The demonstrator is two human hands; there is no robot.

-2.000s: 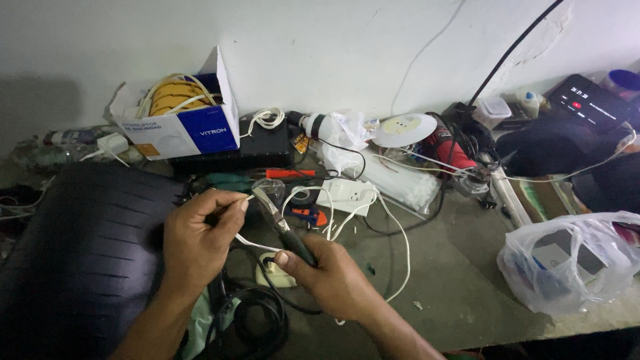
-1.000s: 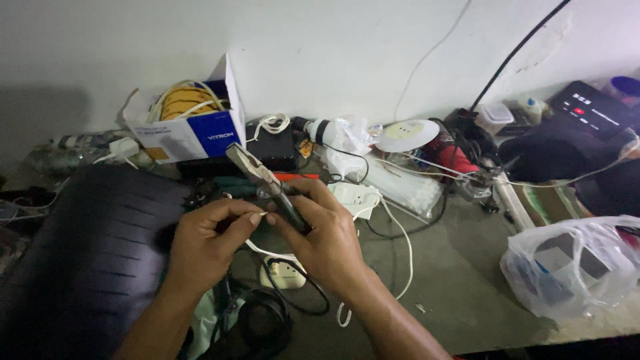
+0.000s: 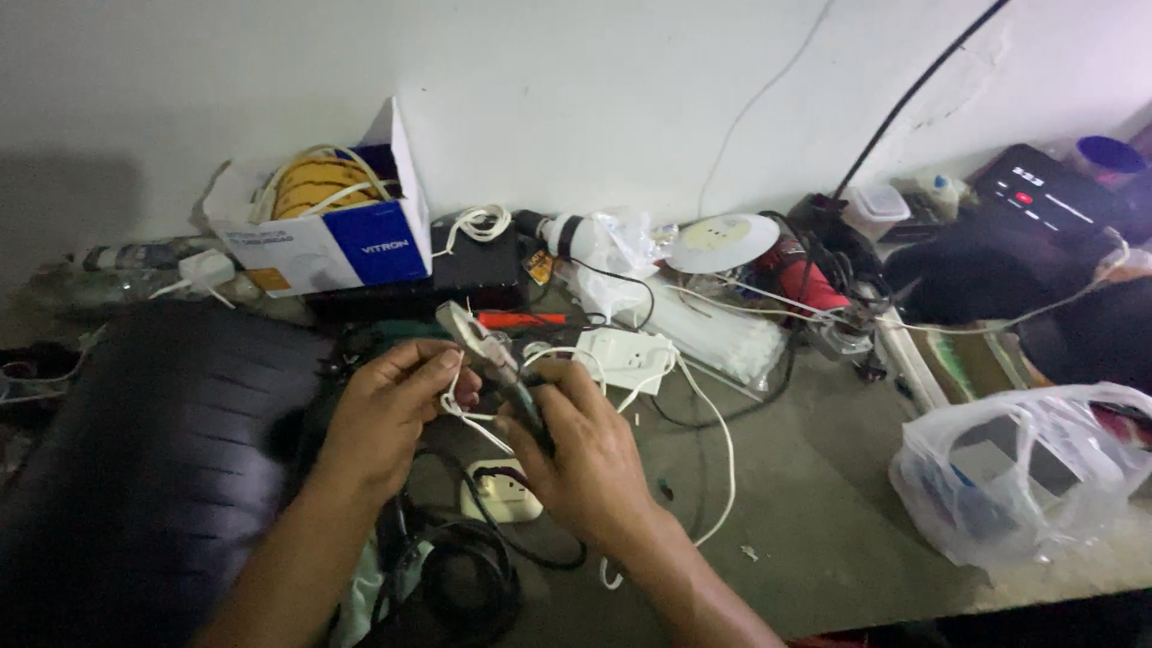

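Observation:
My left hand [image 3: 391,414] pinches the end of a white electrical cable [image 3: 486,430] between thumb and fingers; the cable forms a small loop just beside the fingertips. My right hand [image 3: 585,450] grips the dark handles of a pair of pliers [image 3: 490,353], whose metal jaws point up and to the left, close to the left fingertips. The white cable runs on to the right across the table, near a white outlet plate [image 3: 621,358]. Below the hands lies a cream socket [image 3: 502,493] with a dark cable over it.
A Vitron box [image 3: 333,252] holds yellow coils at the back left. A black ribbed object [image 3: 171,450] fills the left side. Black cable [image 3: 468,576] lies coiled in front. Bagged white cable ties [image 3: 720,337] and a round white plate [image 3: 724,243] lie behind; a plastic bag [image 3: 1017,477] sits right.
The pliers' jaws were at the cable end by my left fingers two seconds ago, then rose above the hands. My left hand now holds the cable a little further up, with a loop showing.

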